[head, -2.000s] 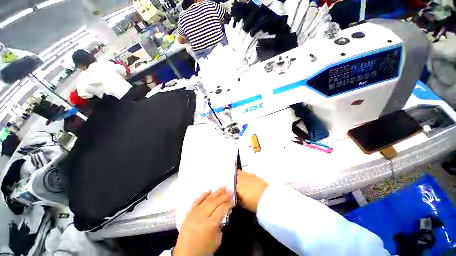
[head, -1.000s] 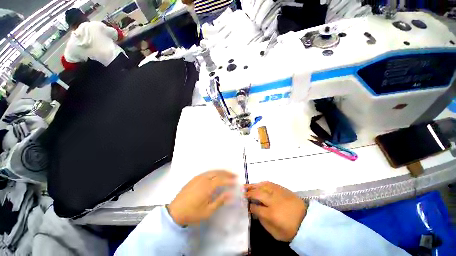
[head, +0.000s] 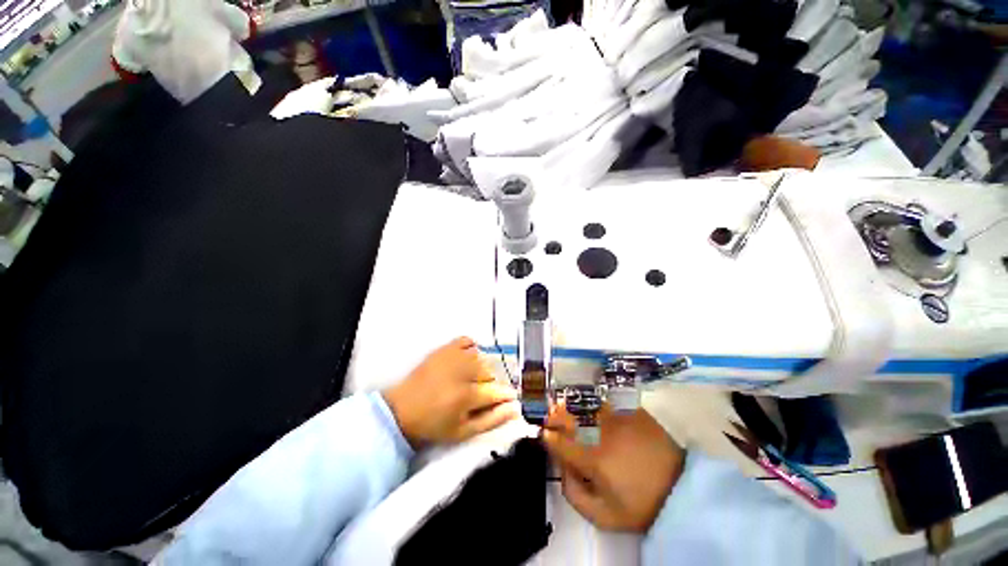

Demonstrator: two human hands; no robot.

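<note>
A light grey fabric panel point(head: 381, 332) lies under the needle area of the white sewing machine point(head: 685, 299), and a black fabric face point(head: 486, 514) shows folded over below the needle. My left hand point(head: 453, 396) is on the grey panel just left of the presser area, fingers pressed together at the fabric. My right hand point(head: 621, 462) is right of the needle, its fingertips at the fabric edge, partly behind the machine's metal parts. The presser foot and needle tip are hidden.
A large black panel stack point(head: 199, 299) lies at left. Grey bundles point(head: 564, 100) are heaped behind the machine. Thread snips point(head: 785, 470) and a smartphone point(head: 945, 475) lie at right. A person in white point(head: 182, 44) is at upper left.
My view has moved closer over the machine head. Both hands have moved forward with the panel to the needle area. The black face now shows below the needle.
</note>
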